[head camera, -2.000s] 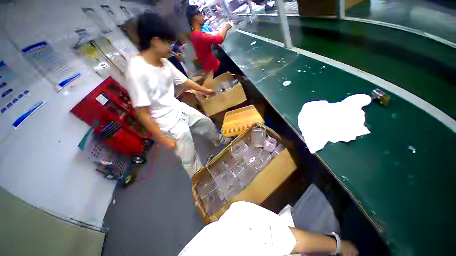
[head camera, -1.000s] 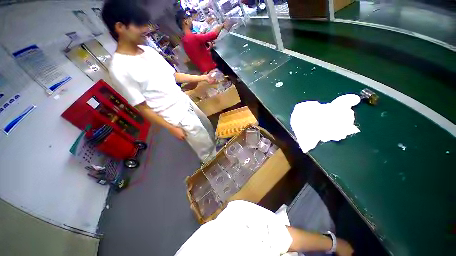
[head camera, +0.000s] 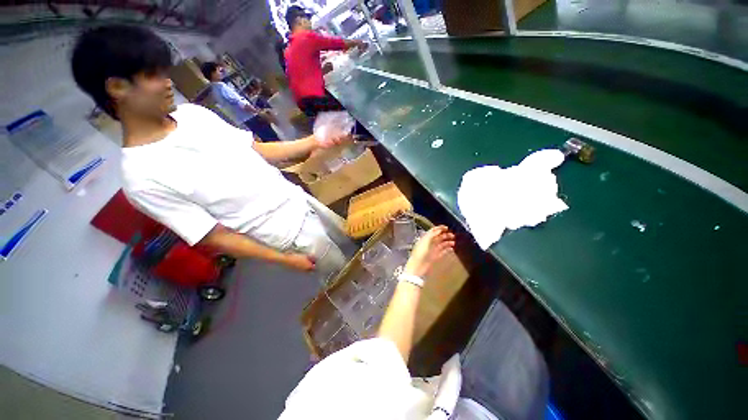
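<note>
My left hand (head camera: 431, 248) is raised over the near-bench end of an open carton, with its fingers apart and nothing seen in it. A pale band is on the wrist. The brown carton (head camera: 447, 287) is filled with clear plastic housings (head camera: 361, 308). A crumpled white cloth-like shape (head camera: 508, 197) lies on the green bench (head camera: 590, 271). A small brassy-silver cylinder (head camera: 579, 149) lies beside it. My right hand is not in view.
A person in a white shirt (head camera: 213, 176) stands at the left, holding clear plastic (head camera: 332, 127) over another carton (head camera: 348, 182). A yellow-orange ribbed crate (head camera: 377, 209) stands between the cartons. A person in red (head camera: 307, 70) is farther along the bench. A grey seat-like shape (head camera: 504, 361) is below.
My left hand has risen from the lower right to above the carton. The person in white is closer and has lifted clear plastic from the far carton. The view has shifted.
</note>
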